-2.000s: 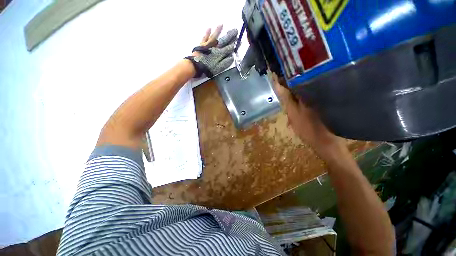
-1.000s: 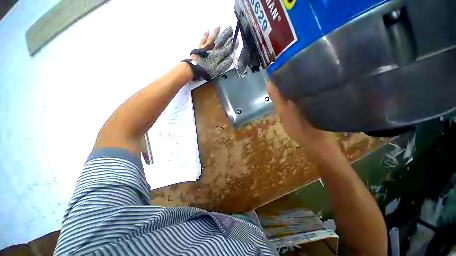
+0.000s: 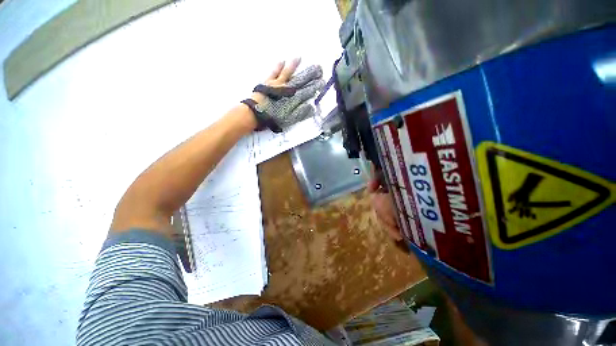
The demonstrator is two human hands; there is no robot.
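The straight knife cutting machine fills the right side, its blue and grey motor housing close to the camera. Its base plate lies on the brown table at the edge of the white fabric lay. The thin upright standard meets the lay's edge; the blade's edge cannot be made out. My left hand, in a metal mesh glove, lies flat on the lay with fingers spread, just left of the standard. My right hand is bare and mostly hidden behind the motor; its grip is hidden.
A long grey-green bar lies on the lay at upper left. A slim metal object lies beside my left forearm. Brown table shows below the base plate. An open cardboard box stands beyond the table's near edge.
The motor housing has swung, showing its full red label and yellow triangle and covering most of my right arm. The table view has shifted downward. My left hand stays flat beside the standard.
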